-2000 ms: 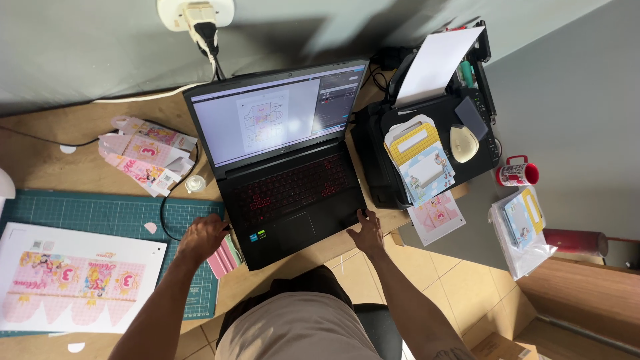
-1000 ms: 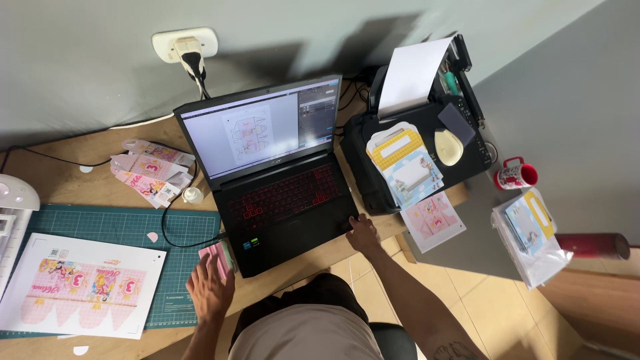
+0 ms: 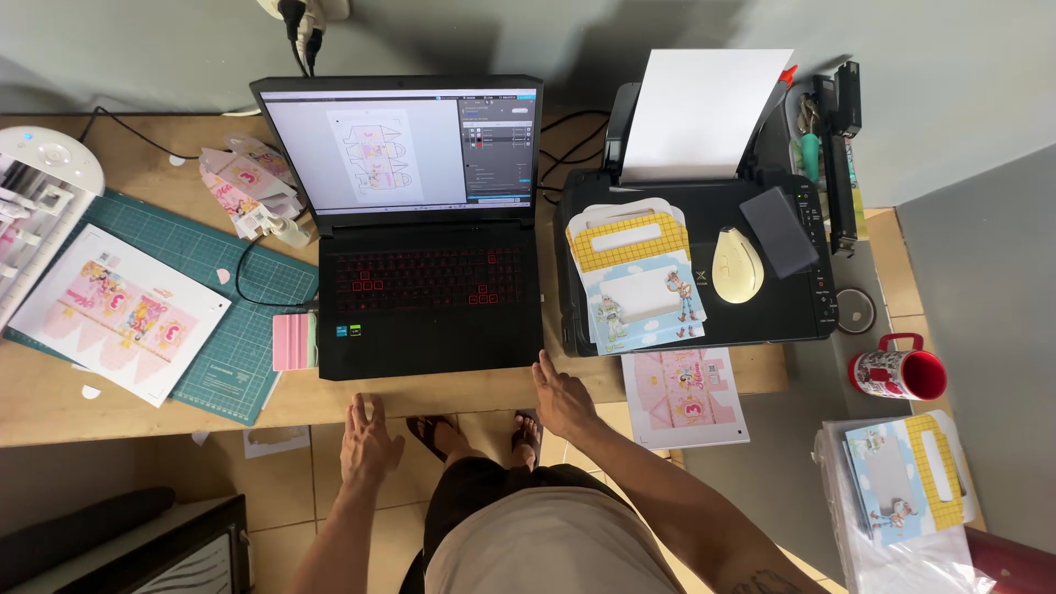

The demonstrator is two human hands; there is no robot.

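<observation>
An unfolded black laptop (image 3: 429,346) stands on the wooden desk, its screen showing a box template. My left hand (image 3: 370,441) rests its fingertips at the desk's front edge, below the laptop, holding nothing. Beside the laptop's front right corner is my right hand (image 3: 564,398), fingers apart and empty. A pink squeegee-like block (image 3: 289,342) with a green part lies against the laptop's left side. To the right, a black printer (image 3: 709,322) carries yellow and blue printed card cutouts (image 3: 639,285), a cream computer mouse (image 3: 737,266) and a dark grey flat block (image 3: 778,231).
A green cutting mat (image 3: 239,388) bears a printed pink sheet (image 3: 115,322); a white cutting machine (image 3: 62,165) stands at far left. Folded pink boxes (image 3: 247,181) lie behind the mat. A red-handled mug (image 3: 895,371) and plastic-wrapped cards (image 3: 899,478) are at far right.
My left hand has moved from the pink block to the desk edge, right of it. The pink block now lies uncovered by the laptop. My right hand remains near the laptop's front right corner.
</observation>
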